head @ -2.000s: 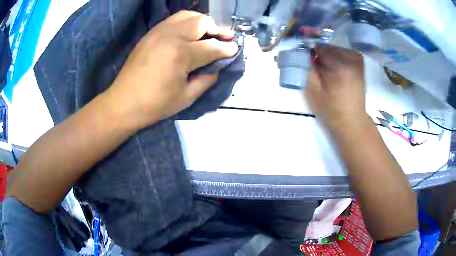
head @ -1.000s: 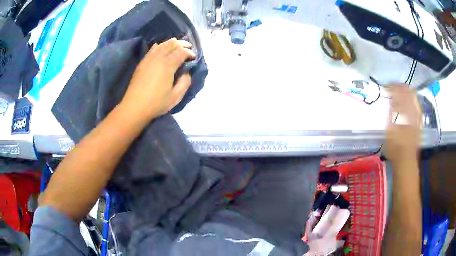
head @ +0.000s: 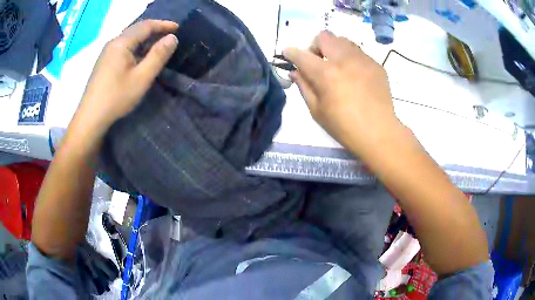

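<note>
The dark striped garment piece (head: pixel 170 140) lies bunched over the table's front edge and my lap. A plain black piece (head: pixel 202 44) shows on its upper part. My left hand (head: pixel 126 73) is at the garment's upper left, thumb and forefinger closed on cloth beside the black piece. My right hand (head: pixel 346 79) is right of the garment, above the table, closed on thread snips (head: pixel 284 62). Only their dark metal blades show, pointing left towards the garment; the handles are hidden in my hand.
The grey-blue cylinder (head: pixel 383 26) of the machine is at the top. A yellow-brown looped object (head: pixel 461 57) lies on the table at right. A measuring strip (head: pixel 317 164) runs along the front edge. A red basket (head: pixel 419 275) is below right, a blue-edged crate (head: pixel 134 246) below left.
The garment has come away from the needle area and towards me. My right hand left the machine, reached right to the snips, and has come back left holding them.
</note>
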